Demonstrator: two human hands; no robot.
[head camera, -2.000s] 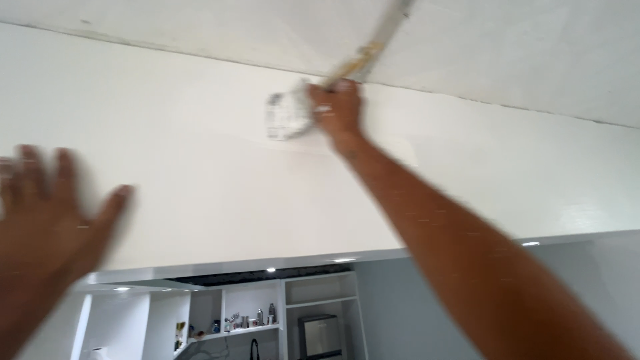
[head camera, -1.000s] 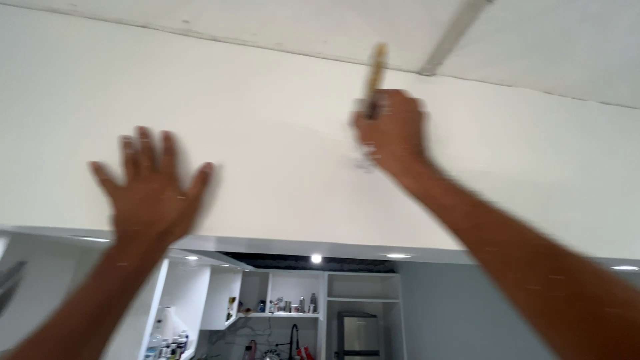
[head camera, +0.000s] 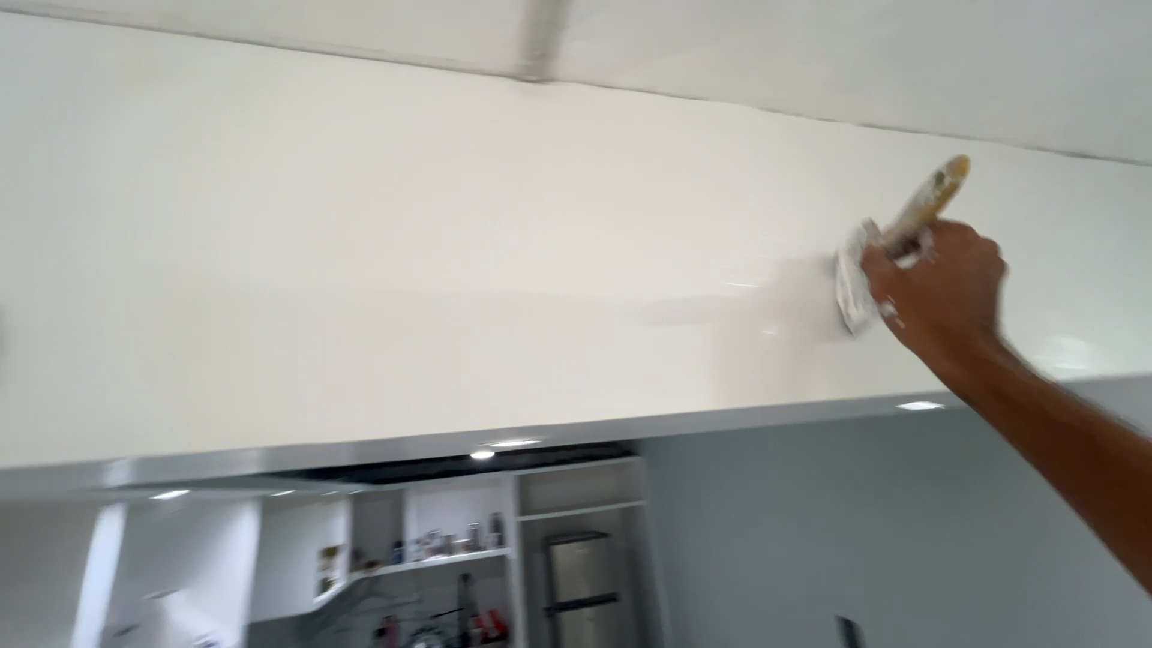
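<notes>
A paintbrush (head camera: 927, 202) with a yellowish, paint-spattered handle is gripped in my right hand (head camera: 945, 279), at the right of the head view. Its handle tilts up and to the right, and its white-coated bristles (head camera: 853, 283) lie against the cream-white wall panel (head camera: 450, 234). White paint marks show on the skin of my thumb side. Faint wet-looking streaks lie on the panel left of the bristles. My left hand is out of the frame.
Above the panel runs the ceiling (head camera: 810, 63), with a grey strip (head camera: 543, 40) meeting the panel's top edge. Below its lower edge (head camera: 360, 450) are recessed lights (head camera: 920, 406), white cabinets with shelves (head camera: 450, 558) holding small containers, and a grey wall (head camera: 792, 522).
My right hand has moved right along the panel with the brush. My left hand, spread over the panel in both earlier frames, has gone out of view. The view has shifted.
</notes>
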